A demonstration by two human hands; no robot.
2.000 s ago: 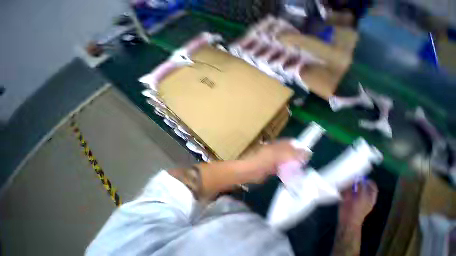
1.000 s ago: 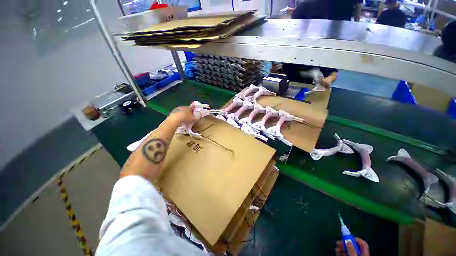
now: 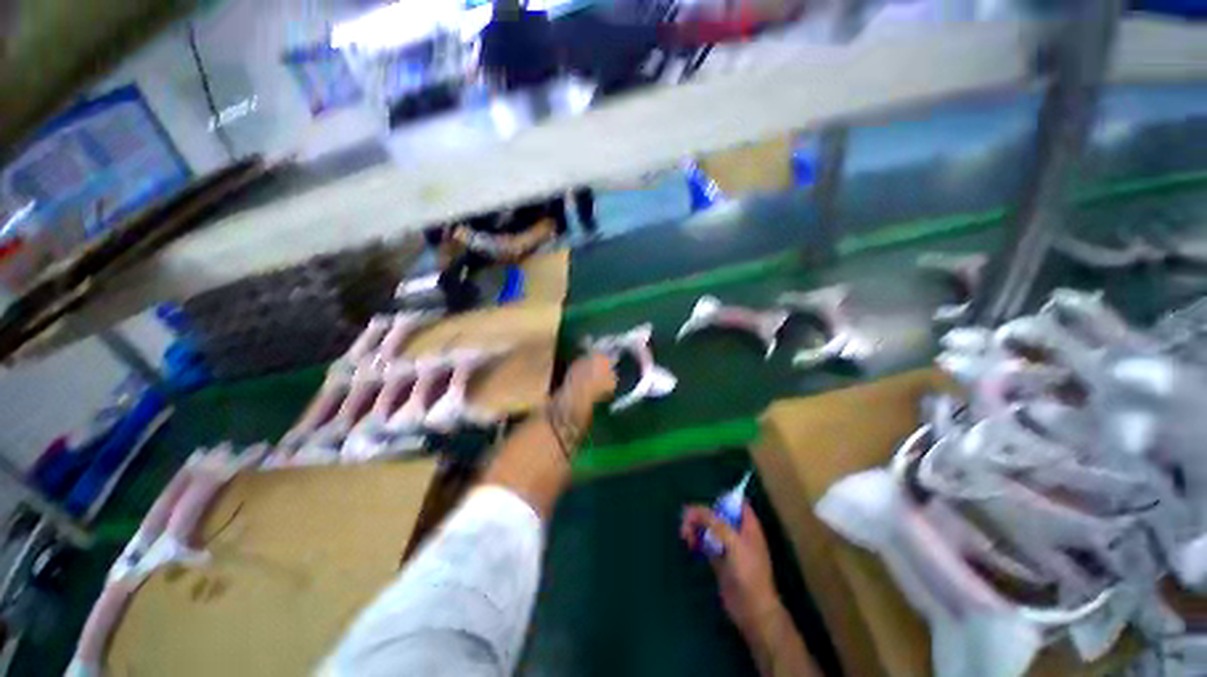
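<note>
A pink-and-white cat-ear headband (image 3: 645, 374) lies on the green belt (image 3: 715, 377). My left hand (image 3: 589, 386) reaches forward to its left side, with the fingers at the band; blur hides whether they grip it. My right hand (image 3: 745, 556) is low at centre right, closed around a blue glue bottle (image 3: 723, 518) with its pale nozzle pointing up. Two more headbands (image 3: 736, 321) lie farther right on the belt.
A cardboard sheet (image 3: 285, 582) at lower left bears headbands along its left edge; another behind bears a row of them (image 3: 421, 390). A tangled headband heap (image 3: 1059, 489) fills the right. A pale shelf (image 3: 596, 146) crosses above. A person's arms (image 3: 510, 242) show behind.
The view has swung right. My left hand has left the headband on the left cardboard and moved to one on the belt. My right hand still holds the bottle and shows more fully.
</note>
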